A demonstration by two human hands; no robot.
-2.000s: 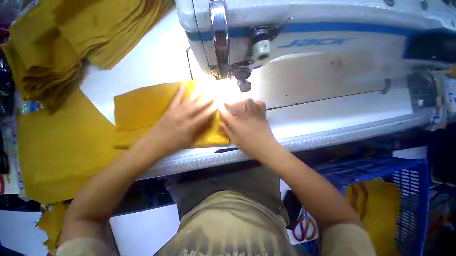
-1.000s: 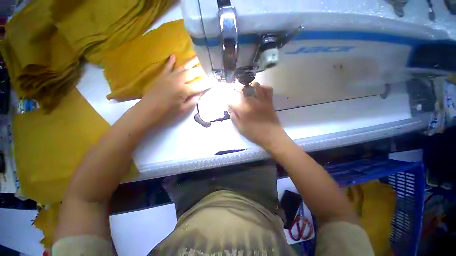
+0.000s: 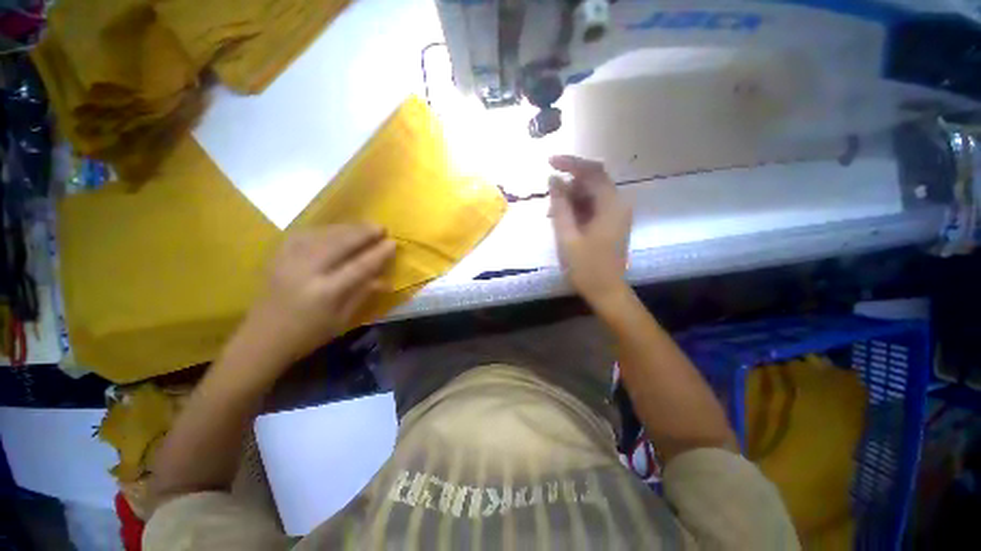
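A folded mustard-yellow fabric piece lies slanted on the table, left of the needle area, its right corner near the machine bed's dark outline. My left hand is on its lower left part, fingers bent over the cloth and slightly blurred. My right hand is off the fabric, over the machine bed below the presser foot, fingers loosely curled with nothing seen in them. The sewing machine has a blue stripe; lamp glare whitens the spot around the needle.
A large yellow panel lies at the table's left. Stacked yellow panels are at the far left. A blue plastic basket with yellow pieces stands right of my lap. A white board is below the table edge; scissors are partly hidden.
The yellow piece has come away from the needle area, toward me, and lies turned. My left hand has moved down and left with it. My right hand has shifted right, away from the needle.
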